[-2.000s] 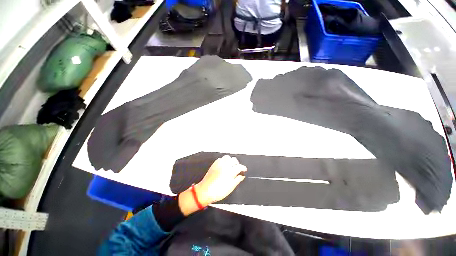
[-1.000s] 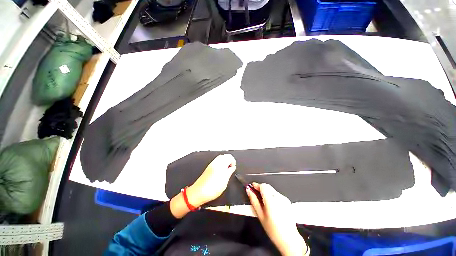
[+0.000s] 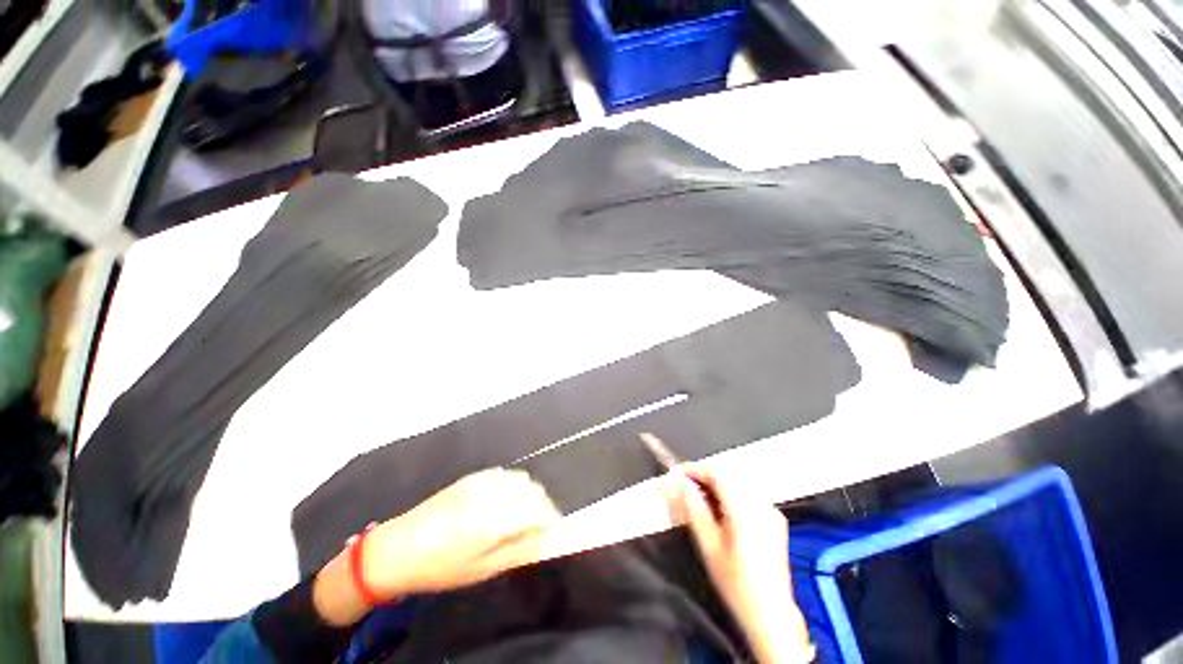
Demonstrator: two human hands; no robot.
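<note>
A dark garment panel (image 3: 765,363) lies along the near edge of the white table, with a narrow white slit in its middle. My left hand (image 3: 461,534) rests on the panel's near edge left of the slit, a red band at its wrist. Its fingertips are blurred, and I cannot tell if they grip the cloth. My right hand (image 3: 729,525) holds small scissors (image 3: 659,451), whose tip points up and left over the panel, right of my left hand.
A left pile of dark panels (image 3: 247,337) slants across the table. A right pile (image 3: 804,221) lies bent behind the near panel and touches its far right end. A blue crate (image 3: 954,519) with dark contents stands at the near right. A seated person (image 3: 441,46) is ahead.
The view has turned right, bringing the near right crate further into view. My right hand with the scissors has come in since the oldest frame and now sits farther from my left hand.
</note>
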